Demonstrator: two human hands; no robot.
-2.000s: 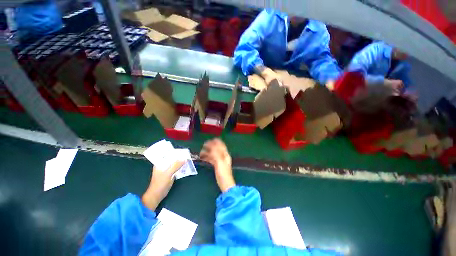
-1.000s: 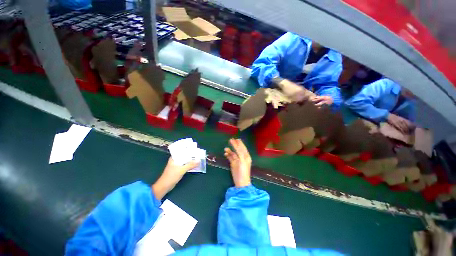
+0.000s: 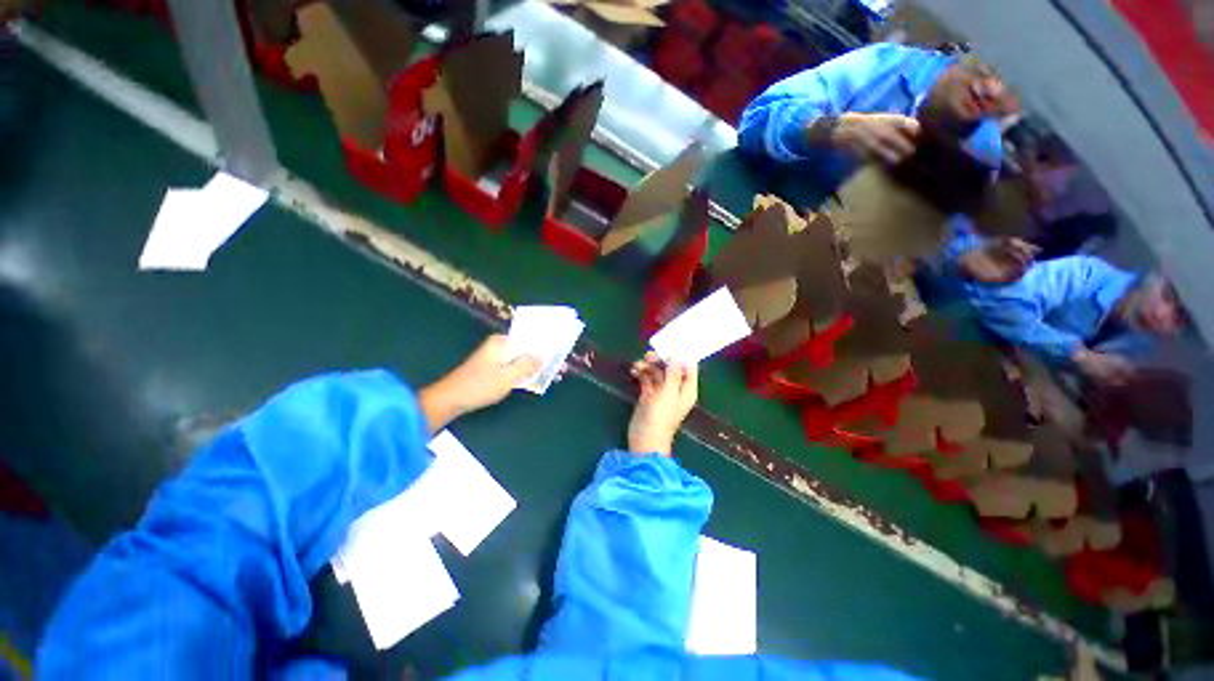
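My left hand point(image 3: 486, 378) holds a small fanned stack of white leaflets point(image 3: 543, 341) above the table side of the chipped edge rail. My right hand point(image 3: 662, 405) pinches one white leaflet point(image 3: 703, 326) by its lower left corner, over the rail, close to the red cartons. Open red cartons with brown flaps raised stand on the green belt beyond; one point(image 3: 578, 230) is just past my hands. Loose white leaflets point(image 3: 402, 589) lie by my left forearm, another white pile point(image 3: 723, 597) beside my right forearm.
The chipped conveyor rail point(image 3: 812, 498) runs diagonally between table and belt. A grey post point(image 3: 224, 83) stands at upper left, with two white sheets point(image 3: 200, 222) near its foot. Tightly packed cartons point(image 3: 932, 423) line the right. Two people in blue sit opposite.
My right hand, empty before, now holds a white leaflet. My left hand still holds the stack. The view has tilted and shifted right, and the nearer person opposite has raised a hand.
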